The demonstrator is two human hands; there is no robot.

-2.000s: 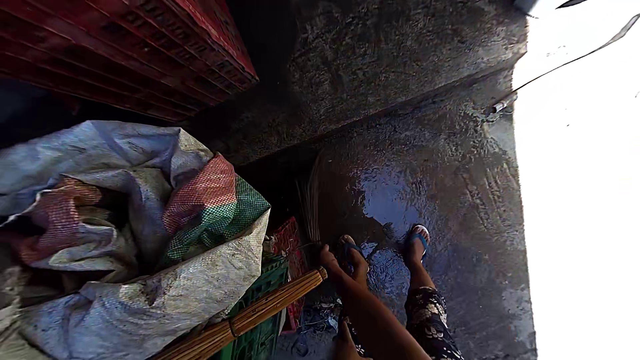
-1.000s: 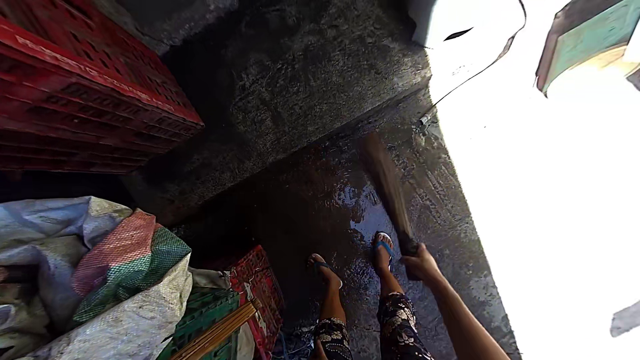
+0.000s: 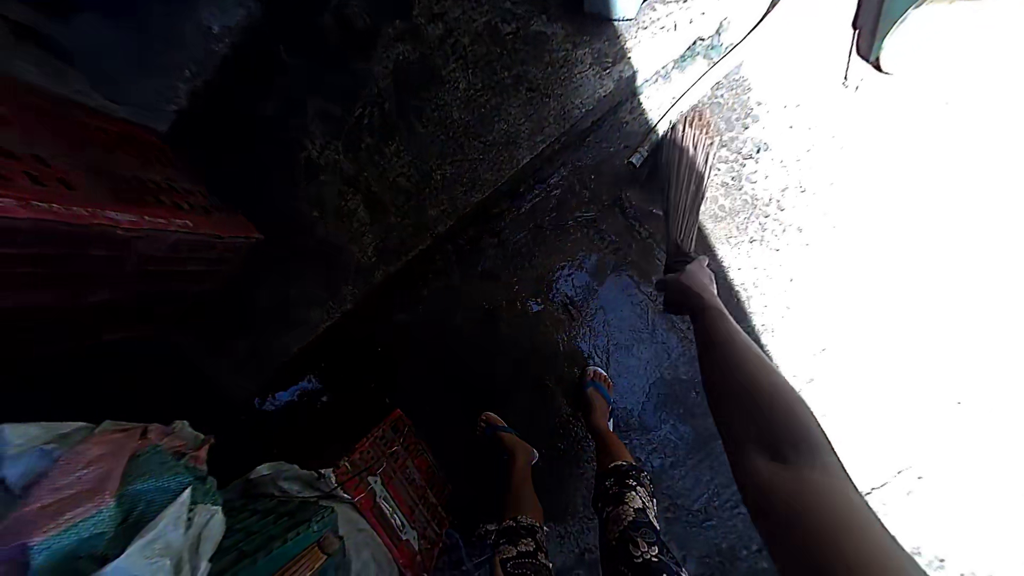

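A stick broom [image 3: 688, 184] of thin stiff bristles is gripped at its bound end by my right hand [image 3: 690, 286]. My right arm stretches up from the lower right corner, and the bristles point away from me, their tips at the line between shade and bright sunlight. Just left of the tips lies the end of a thin cable or hose [image 3: 638, 157]. Wet concrete floor [image 3: 632, 320] shines below the hand, near my feet in blue flip-flops [image 3: 598, 390]. My left hand is out of view.
Red plastic crates [image 3: 120, 216] stand at the left. Woven plastic sacks [image 3: 104, 488], a green crate [image 3: 272, 520] and a tilted red crate [image 3: 396, 488] sit at the lower left. A ledge or step edge [image 3: 448, 232] runs diagonally across the concrete.
The broom and my right hand have moved farther out, toward the sunlit ground. A second ago the broom was over the shaded wet floor. The view has shifted to the right.
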